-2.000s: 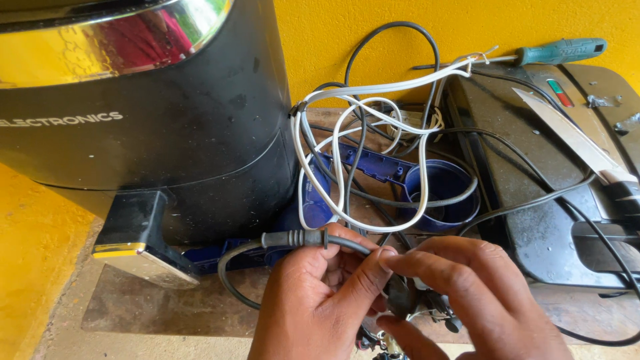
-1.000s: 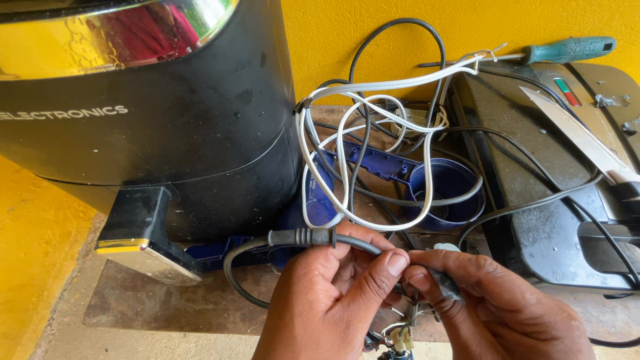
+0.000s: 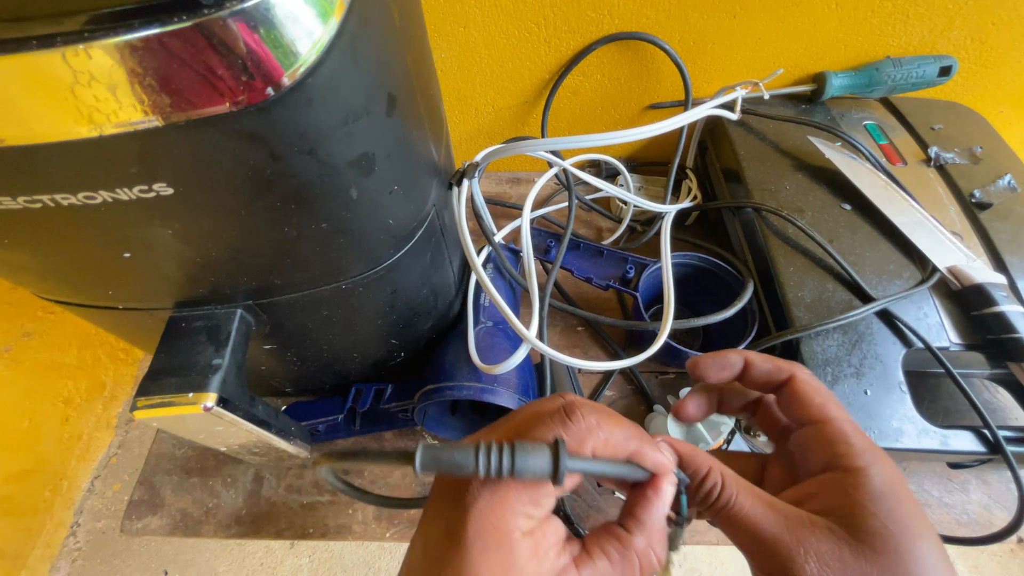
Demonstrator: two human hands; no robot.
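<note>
My left hand [image 3: 552, 496] grips a black power cord just past its ribbed rubber strain relief [image 3: 492, 461], which lies across the fingers. Thumb and index finger of my right hand [image 3: 800, 472] pinch the cord's end beside the left fingertips, where thin wires show; its other fingers are raised. Just beyond the right hand sits a pale plastic fan [image 3: 692, 424], partly hidden by the fingers. Behind the hands lie two blue plastic housing halves, one with a round opening [image 3: 472, 408], the other with a round cup [image 3: 696, 304]. A white twin cord [image 3: 528, 320] loops over them.
A black air fryer [image 3: 240, 208] with a protruding handle [image 3: 204, 376] stands at left. At right, a black sandwich maker [image 3: 864, 320] carries a knife [image 3: 904, 208] and a green-handled screwdriver [image 3: 888, 78]. Dark cords [image 3: 808, 228] cross between them, against a yellow wall [image 3: 496, 80].
The strain relief has moved down and toward the right, now in front of my left hand. My right hand's outer fingers have lifted and spread. The pale fan shows more plainly.
</note>
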